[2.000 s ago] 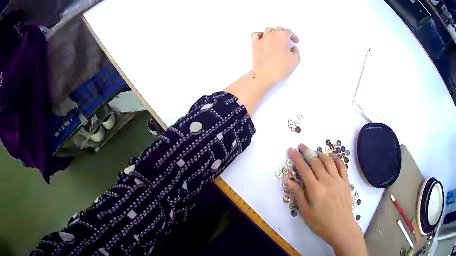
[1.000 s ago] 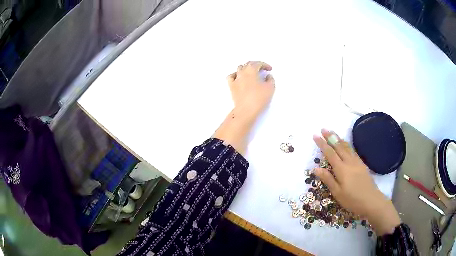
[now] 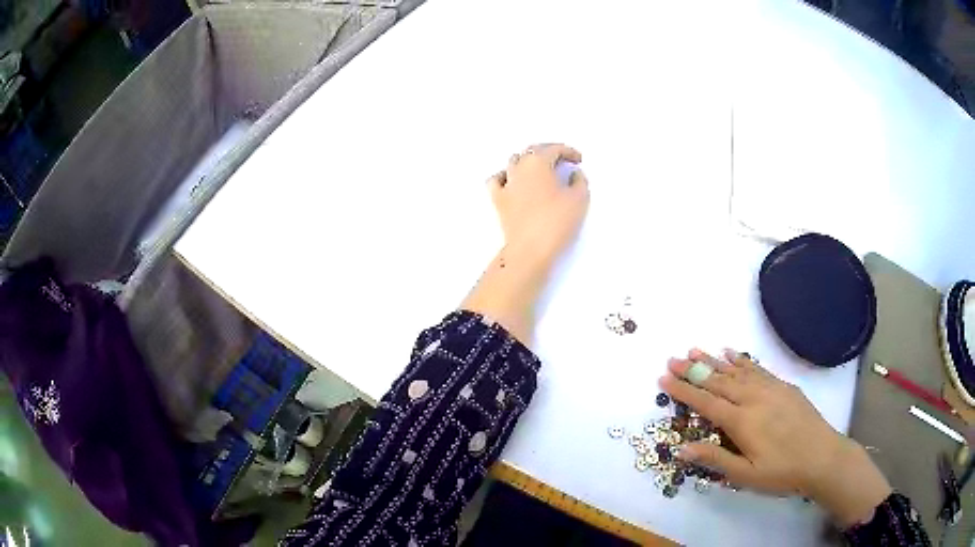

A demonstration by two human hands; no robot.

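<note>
Several small brown, dark and pale shiny buttons point(image 3: 663, 443) lie in a loose pile near the table's front edge. My right hand point(image 3: 764, 422) lies palm down over the pile's right side, fingers slightly apart, hiding part of it. A pale green patch shows on one finger. A few more buttons point(image 3: 620, 323) lie apart, above and left of the pile. My left hand point(image 3: 543, 198) rests on the table further up, its fingers curled; whether it holds anything is hidden. The dark navy button dish point(image 3: 818, 299) looks empty and lies above my right hand.
A grey-beige mat point(image 3: 893, 310) at right bears a red pencil point(image 3: 912, 387), a white stick point(image 3: 937, 424), dark snips point(image 3: 948, 489) and a navy-rimmed round container point(image 3: 968, 337). A yellow-orange tape point(image 3: 572, 505) lines the front edge. Left are fabric bins point(image 3: 118, 139) and dark purple cloth point(image 3: 96, 406).
My right hand has moved down from beside the dish onto the buttons, after the pile was bunched closer together. My left hand has come nearer than two seconds ago, still curled.
</note>
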